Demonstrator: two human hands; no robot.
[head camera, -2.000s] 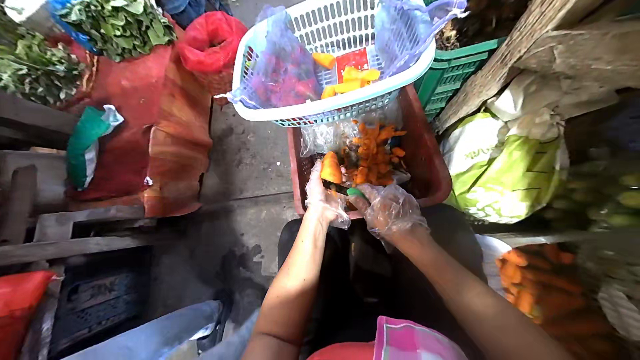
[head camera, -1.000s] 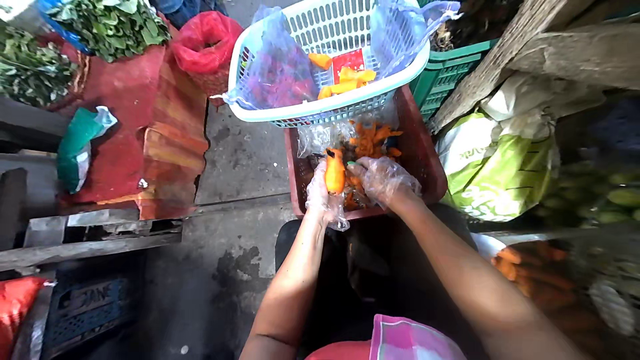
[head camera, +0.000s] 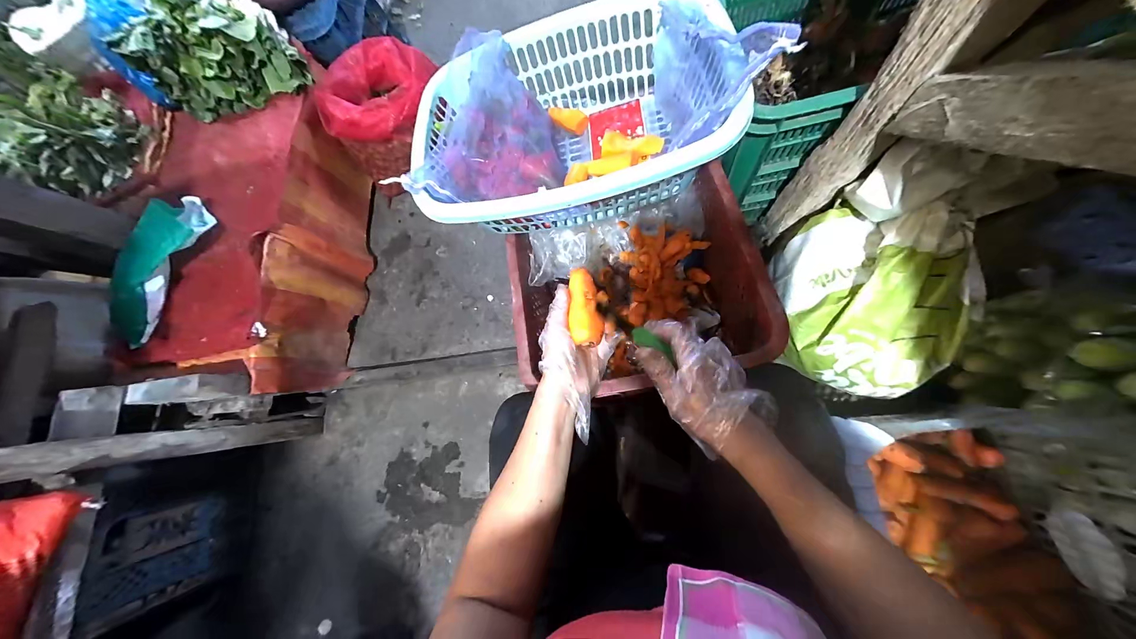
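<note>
My left hand (head camera: 572, 351), in a clear plastic glove, holds a partly peeled orange carrot (head camera: 584, 309) upright over a dark red plastic crate (head camera: 754, 302). In my right hand (head camera: 697, 377), gloved the same way, is a tool with a green handle (head camera: 654, 344); its dark end points at the carrot and is too blurred to name. Orange peelings (head camera: 661, 266) and crumpled clear plastic (head camera: 568, 253) lie in the crate. A pale blue basket (head camera: 581, 200) rests over the crate's far end, holding cut orange pieces (head camera: 612, 158) and purple mesh bags (head camera: 501, 142).
At the right stand a green crate (head camera: 781, 146), a wooden post (head camera: 896, 106), a green-and-white sack (head camera: 879, 302) and a heap of carrots (head camera: 941, 506). Leafy greens (head camera: 213, 58), a red mesh sack (head camera: 377, 93) and a red sheet (head camera: 213, 169) are at the left.
The carrot in my left hand has turned; its dark end showed at the top one second ago. The green-handled tool now shows more plainly in my right hand.
</note>
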